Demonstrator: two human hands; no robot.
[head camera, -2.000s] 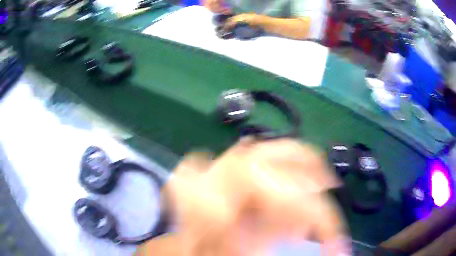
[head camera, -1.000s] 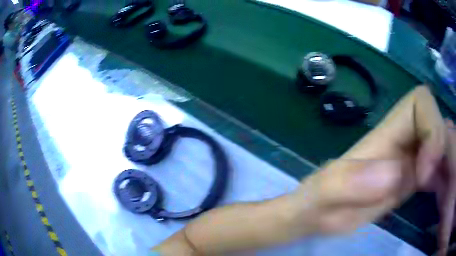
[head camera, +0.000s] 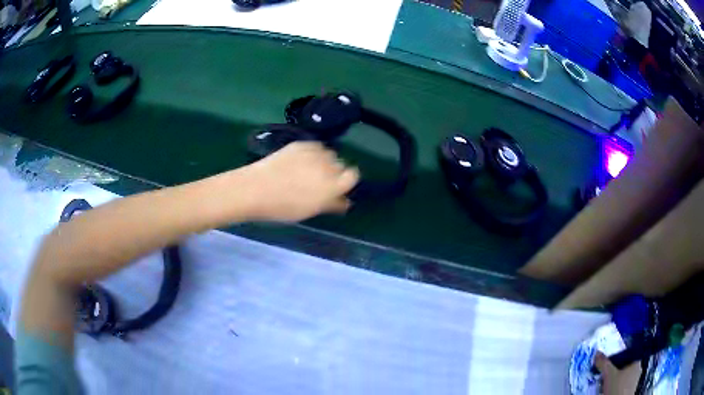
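Observation:
My left hand (head camera: 305, 183), blurred, reaches from the lower left over the green belt. Its fingers are curled at black headphones (head camera: 332, 116), beside the headband's near end; whether they grip it cannot be told. Another pair of headphones (head camera: 166, 289) lies on the white foam sheet, partly behind my left forearm. At the lower right edge, a small skin-coloured part, seemingly my right hand (head camera: 616, 378), shows below a black tube with a green collar, seemingly the glue syringe (head camera: 644, 351). Its grip is unclear.
More headphones (head camera: 506, 220) lie on the belt to the right, others (head camera: 116, 100) at far left. Brown cardboard panels (head camera: 617, 208) stand at right near a violet glow (head camera: 617, 160). A crumpled blue-stained tissue (head camera: 584, 362) is at lower right. A white device (head camera: 511, 35) stands beyond the belt.
The view has swung right. My left hand now is over the belt at the middle headphones. The cardboard, tissue and black tube have come into view at right.

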